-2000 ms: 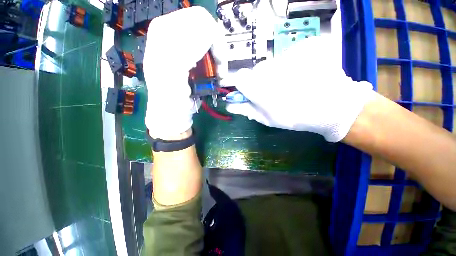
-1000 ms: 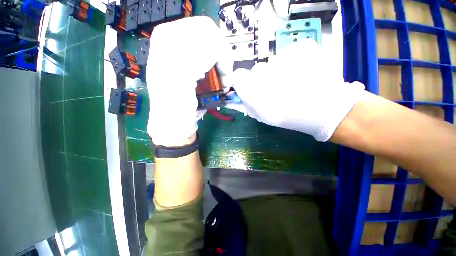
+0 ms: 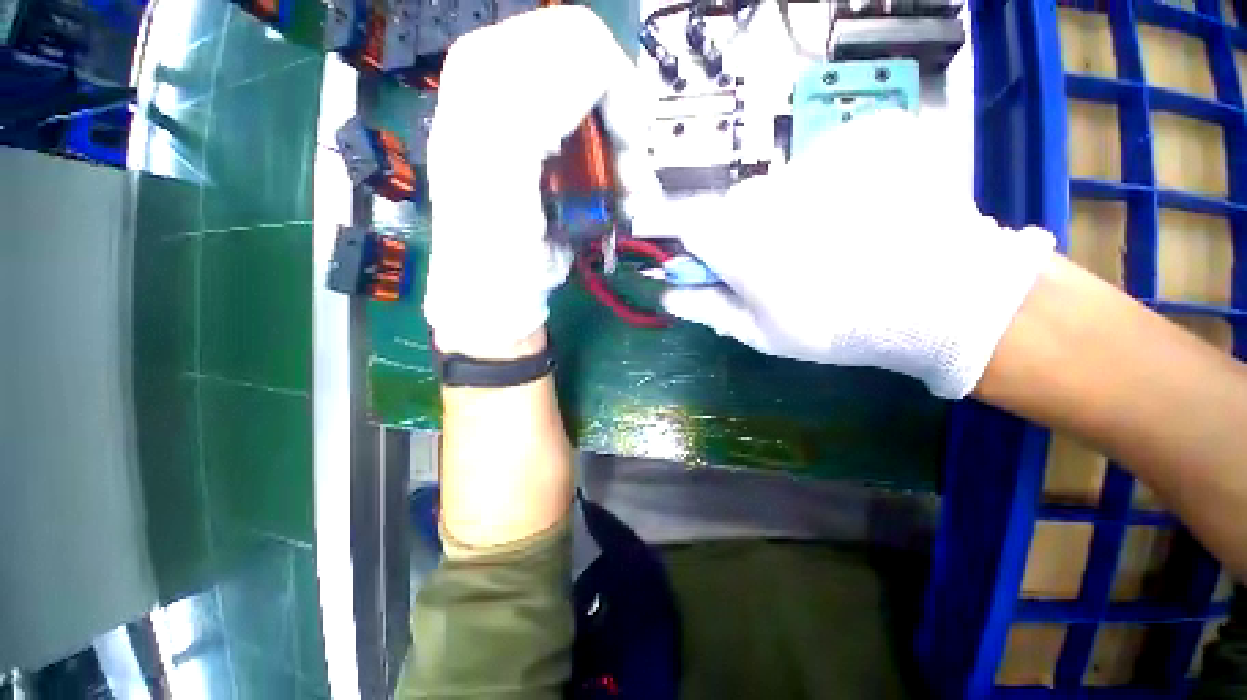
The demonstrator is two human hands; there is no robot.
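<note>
My left hand [image 3: 513, 178], in a white knit glove, is shut on a coil component [image 3: 585, 162] with orange copper winding. Its blue part and short leads point down towards me. My right hand [image 3: 834, 260], also gloved in white, holds a light-blue-handled tool [image 3: 693, 272] just right of the leads. The tool's tip is near the leads; I cannot tell if it touches them. Red curved handles [image 3: 622, 294] show below the coil and beside the tool. The glove fingers hide the coil's upper part.
Several coil components [image 3: 369, 263] stand at the left of the green bench [image 3: 766, 410], beside a pale rail [image 3: 332, 410] and green conveyor [image 3: 239, 356]. A fixture with a pale teal block [image 3: 855, 93] is behind my right hand. A blue partitioned tray [image 3: 1019, 178] is at right, under my right forearm.
The whole view has shifted, so the scene sits further right. The tool and my right hand have drawn slightly away from the coil's leads, and more of the red handles shows.
</note>
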